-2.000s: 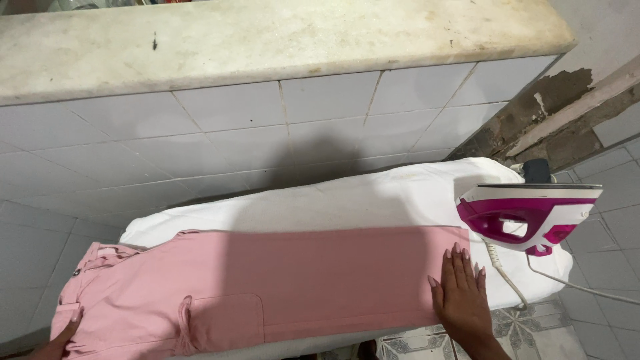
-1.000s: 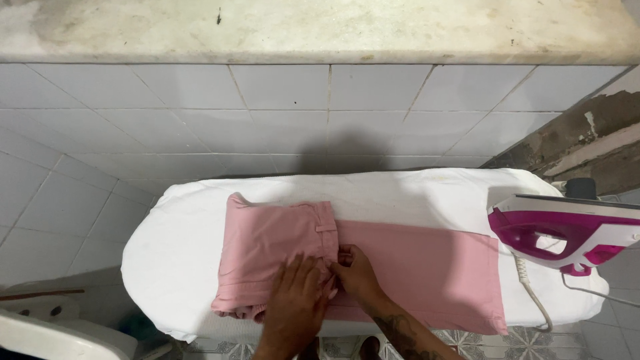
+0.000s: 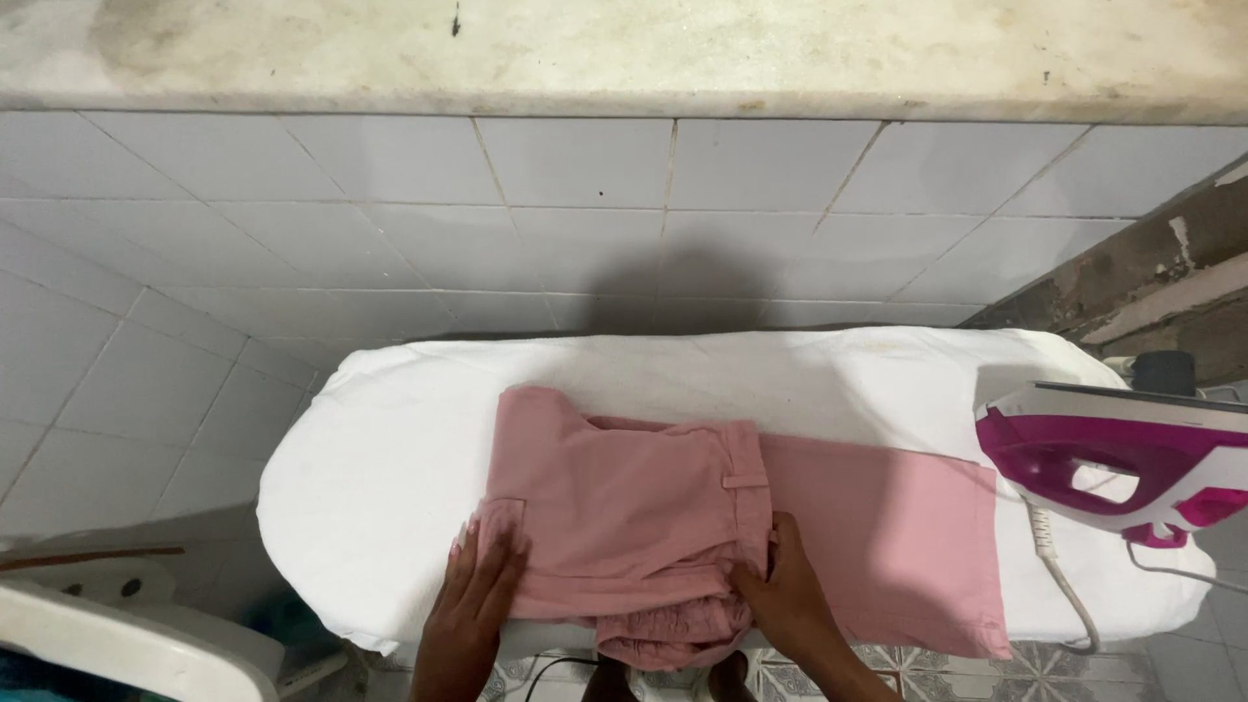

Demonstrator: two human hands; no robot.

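Note:
Pink trousers lie on a white-covered ironing board, the waistband part folded over the legs, whose hems point right. My left hand rests with spread fingers on the fold at the left, by a pocket. My right hand pinches the waistband near its front corner, thumb on top. Below it, a gathered elastic part of the waist hangs at the board's front edge. A magenta and white iron rests on the board's right end, its cord running down.
A marble ledge and a white tiled wall stand behind the board. At lower left is a white plastic object. A dark cylindrical thing sits behind the iron. The patterned tile floor shows below, with the person's feet.
The trousers lay long across the board two seconds ago; their waist end is now folded over to the right. My left hand has moved from the waistband to the fold at the left.

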